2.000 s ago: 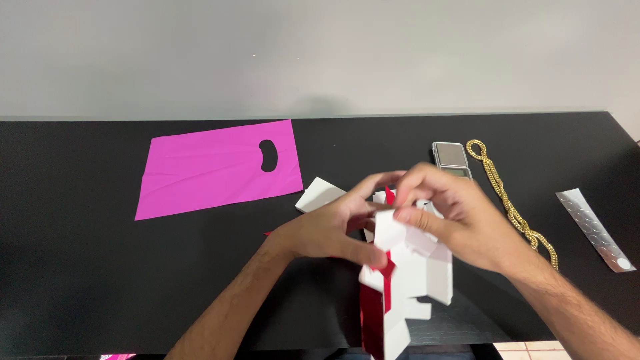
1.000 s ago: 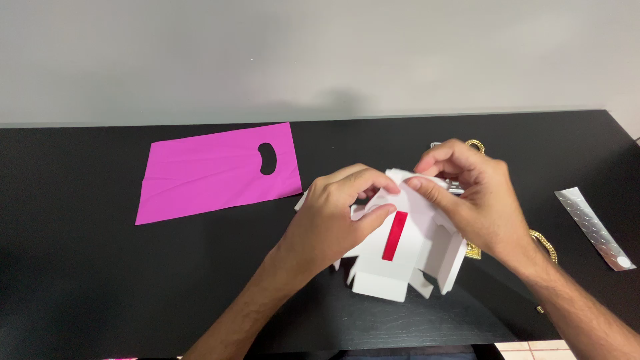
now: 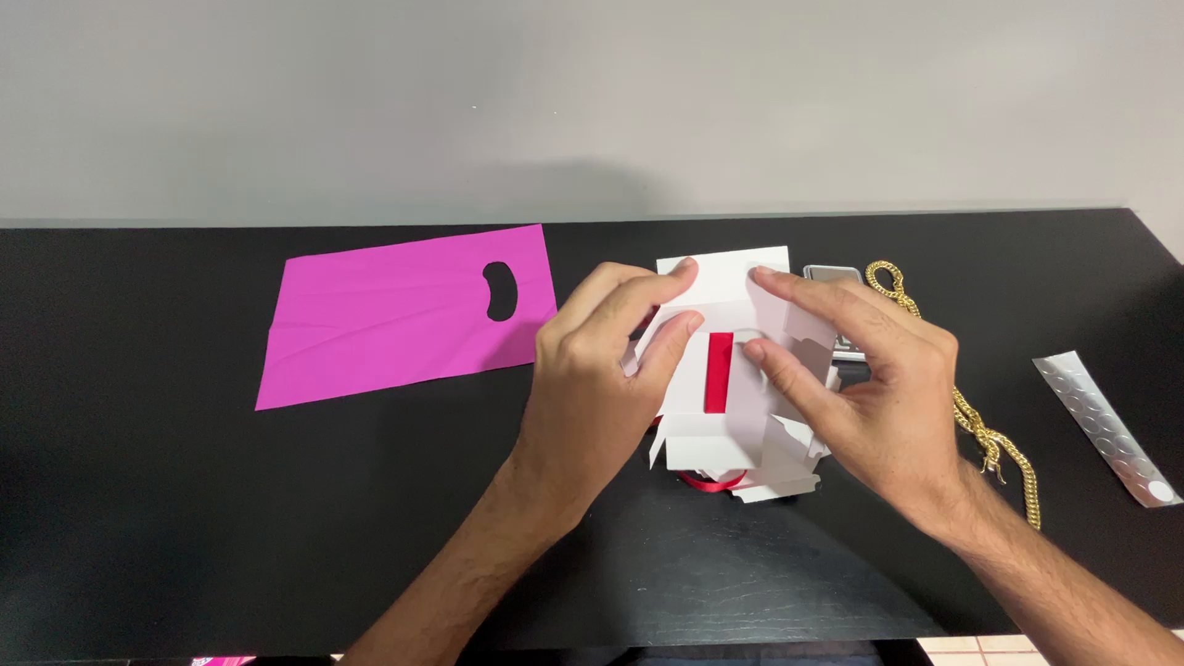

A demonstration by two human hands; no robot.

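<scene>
A white cardboard box, partly unfolded, lies with its inner side up and its flaps spread. A red ribbon runs flat across its middle panel, and more red ribbon shows below its lower edge. My left hand holds the left side, fingertips on the upper flap. My right hand is at the right side, forefinger on the upper flap and thumb over the panel beside the ribbon. More white cardboard shows beneath the lower right of the box.
A pink plastic bag with a cut-out handle lies to the left. Behind my right hand are a small digital scale and a gold chain. A strip of round stickers lies at the far right of the black table.
The white box has turned from its steep pose two seconds ago and now lies flatter, with its upper flap folded out. My hands have moved to its two sides.
</scene>
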